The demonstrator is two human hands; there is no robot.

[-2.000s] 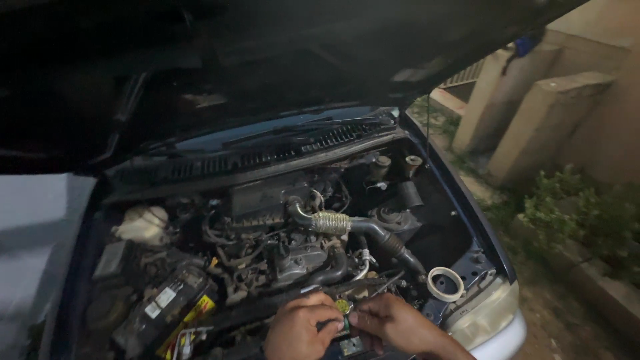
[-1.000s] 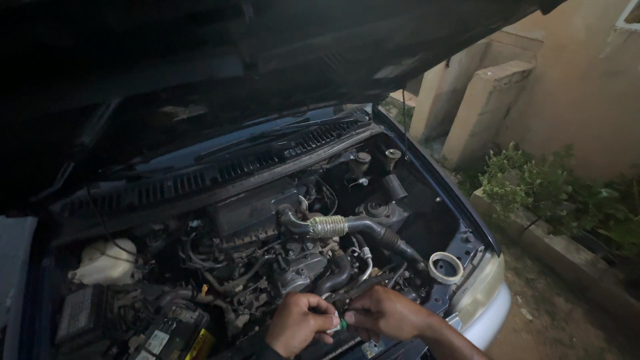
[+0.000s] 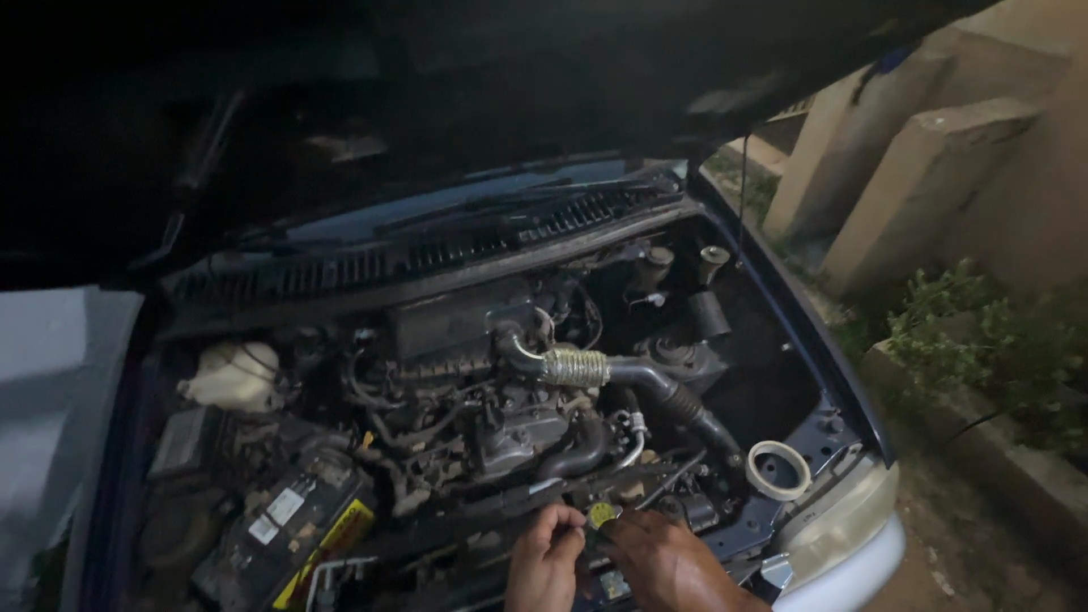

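My left hand (image 3: 546,557) is at the bottom middle of the head view, thumb and forefinger pinched together; what lies between them cannot be made out. Just to its right, my right hand (image 3: 667,561) has its fingers bent downward, their tips hidden. Between the two hands shows a round yellow radiator cap (image 3: 602,513) with writing on it. Behind them runs a dark air intake hose (image 3: 650,374) with a ribbed, wrapped section (image 3: 575,366). A pale ring (image 3: 778,470) rests on the front panel, right of my right hand.
The raised hood (image 3: 476,93) spans the top. A car battery (image 3: 293,523) with a yellow label is at lower left, a white fluid reservoir (image 3: 231,374) behind it. The headlight (image 3: 837,510) is at right front. Beyond the fender are shrubs (image 3: 960,323) and concrete blocks (image 3: 926,187).
The view has shifted between frames. Both hands stay close together at the front of the engine bay. A small green thing seen between them one second ago is no longer visible.
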